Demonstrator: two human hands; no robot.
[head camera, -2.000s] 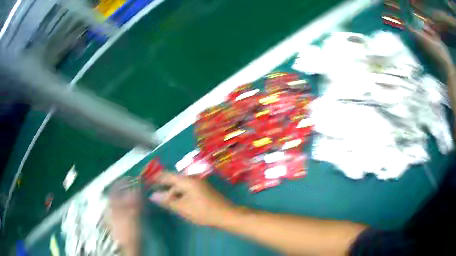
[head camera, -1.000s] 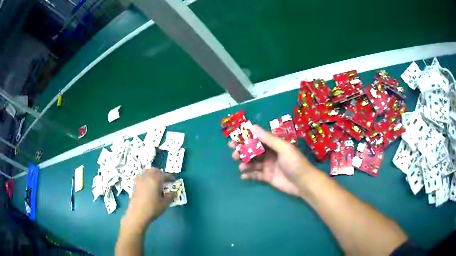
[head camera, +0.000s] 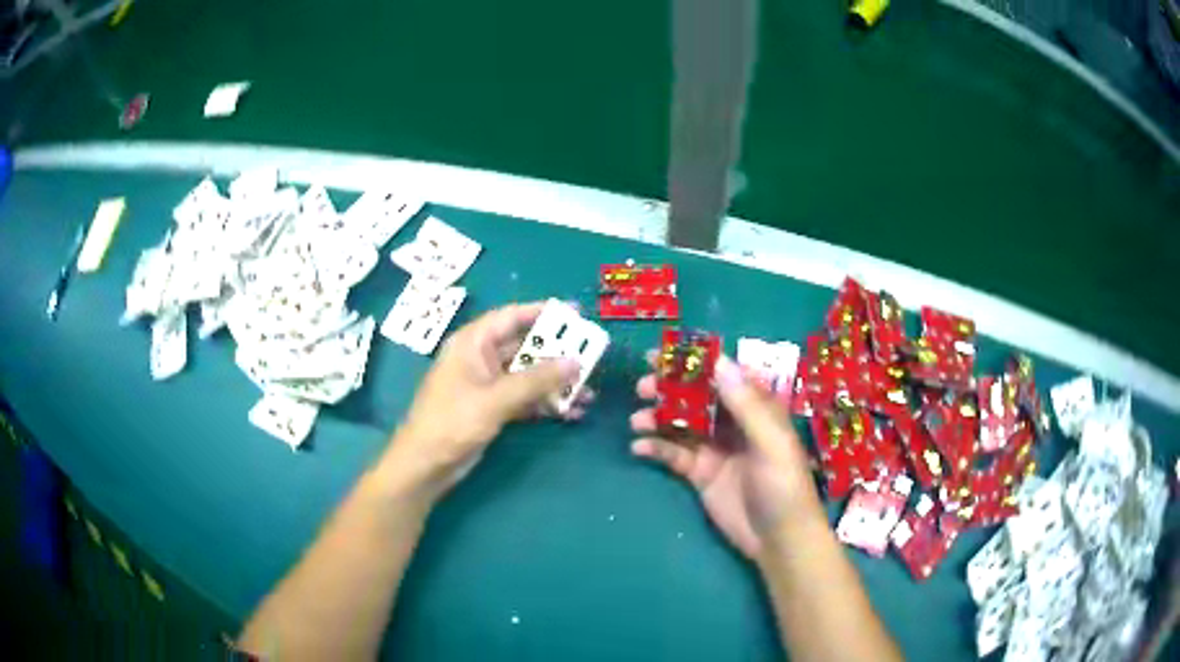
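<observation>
My left hand (head camera: 485, 382) holds a white plastic plate (head camera: 562, 352) with small dark holes between thumb and fingers, above the bench. My right hand (head camera: 738, 459) holds a red circuit board (head camera: 688, 382), parts side up, with yellow and silver parts showing. The two pieces are apart, side by side. A single red board (head camera: 638, 292) lies on the bench near the post. A heap of white plates (head camera: 259, 285) lies to the left. A heap of red boards (head camera: 906, 414) lies right of my right hand, with a pinkish pale-side-up board (head camera: 769, 367) at its near-left edge.
A second white heap (head camera: 1081, 530) lies at the far right. A grey post (head camera: 709, 129) stands at the pale rail (head camera: 557, 217). Beyond is the green belt (head camera: 518, 104) with a white piece, a red piece and a yellow cylinder (head camera: 867, 13). A pen and a cream slip (head camera: 101, 234) lie at left.
The view has turned right. My left hand has lifted a white plate from beside the heap and moved near my right hand. My right hand now shows the red board's parts side.
</observation>
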